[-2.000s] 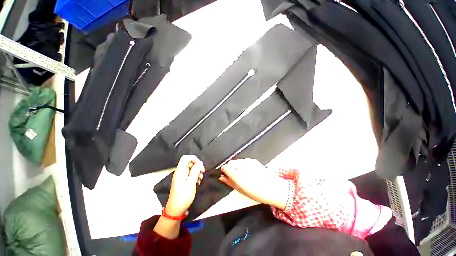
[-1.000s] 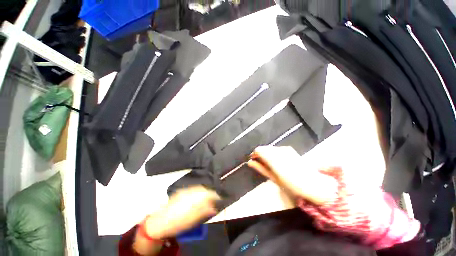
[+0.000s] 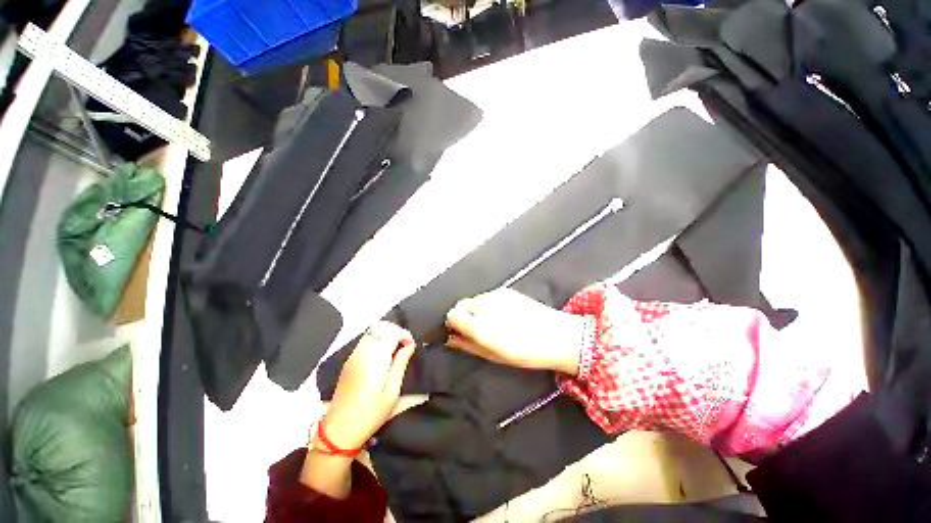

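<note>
A black garment panel (image 3: 449,439) with silver zips lies spread on the white-topped table in front of me. One metal zip (image 3: 564,245) runs from its bright slider down to my right forearm, and a second zip (image 3: 531,409) shows below my right sleeve. My left hand (image 3: 376,373) is at the near left part of the panel, fingertips pinched together on dark cloth. My right hand (image 3: 485,325) is just to its right, fingers closed at the near end of the upper zip. No tool can be made out, and what lies inside the fingertips is hidden.
Separate black panels with zips (image 3: 306,204) lie on the table's left side. A large black panel heap (image 3: 817,123) is at the right. A blue crate (image 3: 267,31) is at the far side. Green bundles (image 3: 107,240) and a white perforated bar (image 3: 112,92) are at the left.
The panel has shifted toward me and its lower zip sits nearer. Both hands, apart a second ago, are now close together near the upper zip's lower end. The view has shifted somewhat.
</note>
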